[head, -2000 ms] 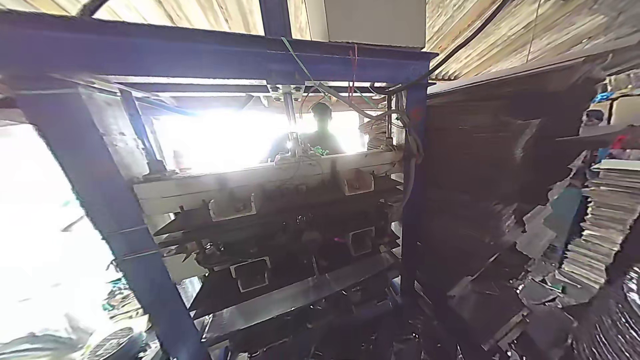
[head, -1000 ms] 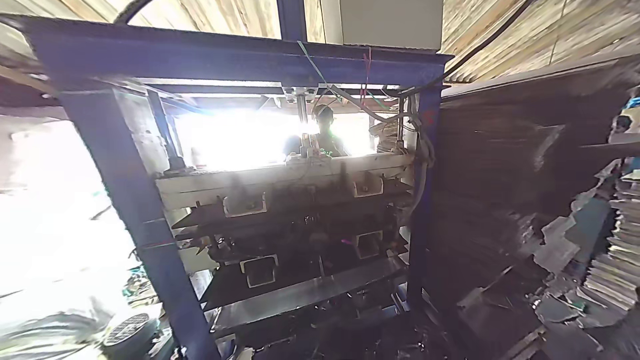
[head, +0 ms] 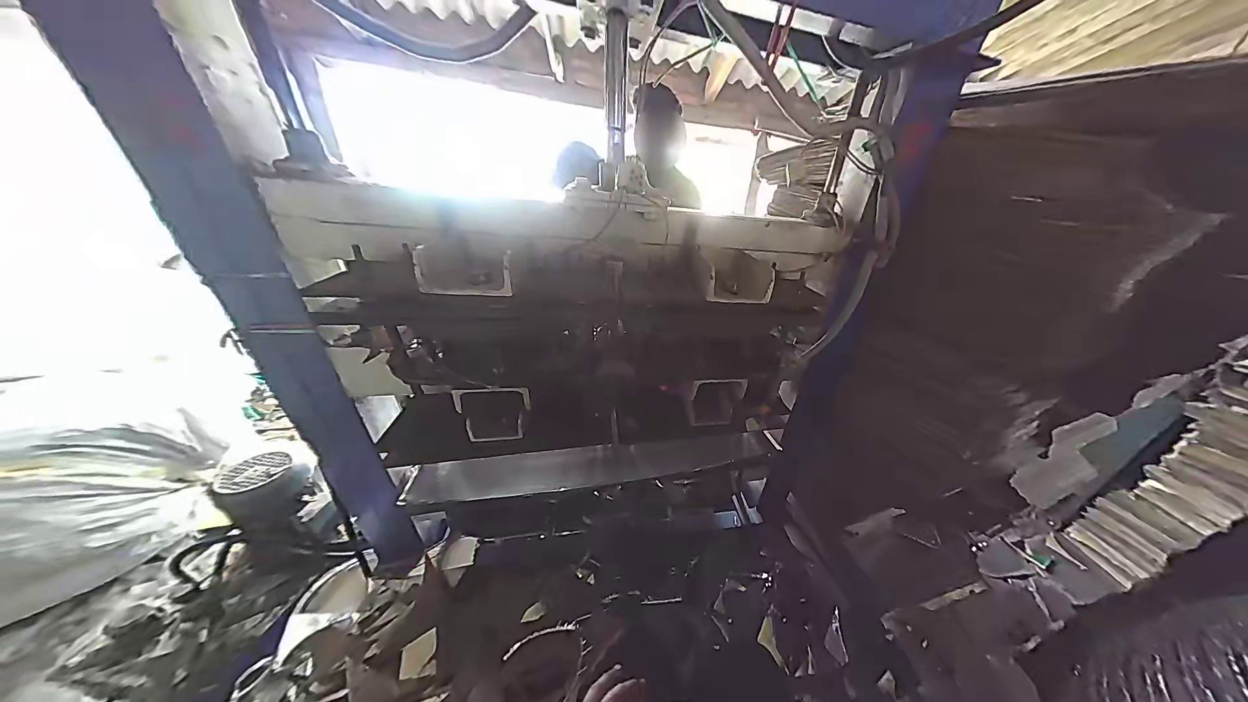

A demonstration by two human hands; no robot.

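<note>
Neither of my hands can be made out. A small rounded shape at the bottom edge is too dark and blurred to identify. Ahead stands a large press-like machine with a blue steel frame. A bright metal rod meets its pale upper crossbeam. Dark horizontal plates and open-ended channel brackets lie below the beam. Lower down, a shiny metal plate spans the frame. Deep shadow hides much of the inside.
Behind the machine, a person shows against strong light. Cables hang at the right post. Stacked sheets lean at right beside a dark panel. Scraps litter the floor. A motor-like unit and pale sacking are at left.
The view has tilted down and come closer, bringing more of the littered floor into sight. No part of the machine has plainly moved.
</note>
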